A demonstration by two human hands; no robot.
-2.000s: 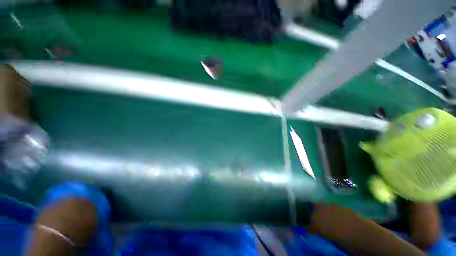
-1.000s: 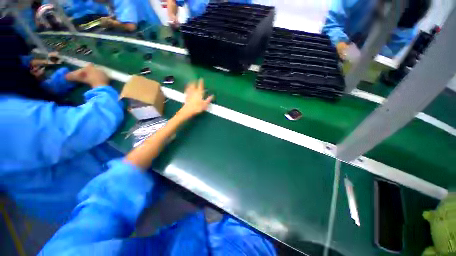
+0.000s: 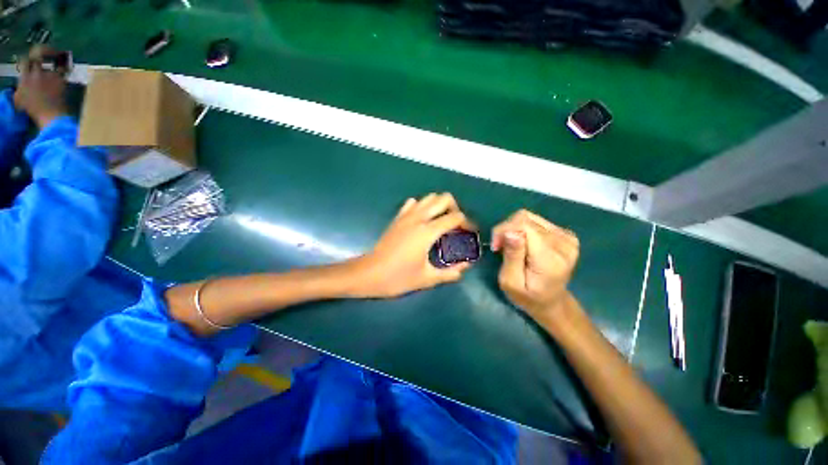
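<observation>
My left hand (image 3: 419, 245) holds a smartwatch body (image 3: 457, 248) above the green bench mat (image 3: 363, 328). The watch has a dark rounded-square face and a pinkish rim, and its face shows upward. My right hand (image 3: 536, 261) is just right of the watch, with its fingers closed together. A very thin pale tip shows between its fingertips and the watch's right side. The rest of that thin tool is hidden in the fingers. I cannot tell whether the tip touches the watch.
A carton (image 3: 136, 116) and a clear plastic bag (image 3: 186, 211) lie left. White sticks (image 3: 675, 311), a phone (image 3: 746, 336) and a green fan (image 3: 808, 390) are right. Beyond the white rail (image 3: 399, 138), watches (image 3: 590, 119) lie near black trays (image 3: 558, 22). A person's hand (image 3: 41, 89) is far left.
My left hand has come back from the rail near the carton and now holds a watch over the mat. My right hand has come into view beside it. The camera view has shifted.
</observation>
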